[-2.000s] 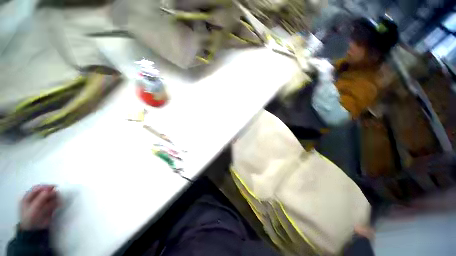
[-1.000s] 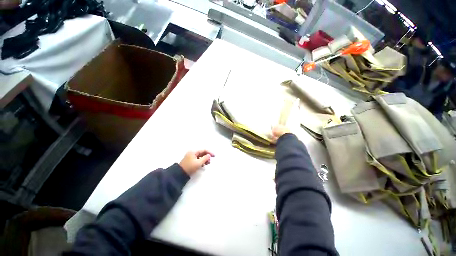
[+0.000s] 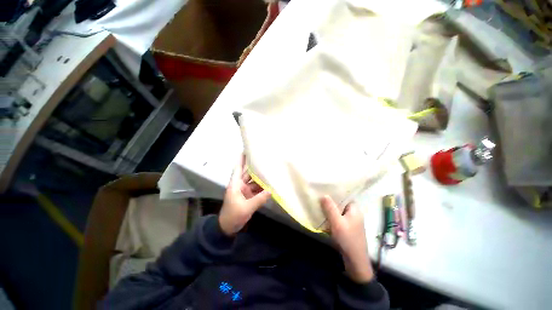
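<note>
A large floppy beige bag body [image 3: 308, 130] lies spread over the table's front edge. A yellow edge [image 3: 284, 206] runs along its near side. My left hand [image 3: 240, 200] grips this edge at the left, with thumb and fingers around it. My right hand [image 3: 344, 225] holds the near right part, thumb on top; its fingertips are partly hidden. Right of the bag lie a green-handled awl [image 3: 389, 221], pink-handled snips [image 3: 399, 221] and a thin brush [image 3: 410, 206], side by side. A pale yellow rubber block [image 3: 413, 162] is at the brush's far end.
A red-wrapped bottle [image 3: 454, 164] stands on the white table [image 3: 472, 242] at the right. Beige pieces [image 3: 525, 130] lie at the far right. An open cardboard box [image 3: 97, 233] holds folded beige pieces at lower left. Another open box [image 3: 203, 66] stands beyond. A bench [image 3: 78, 60] is at far left.
The beige bag body is now spread in front of me with both hands on its near edge. Before, my left hand was empty and my right hand reached across the table. The view has shifted.
</note>
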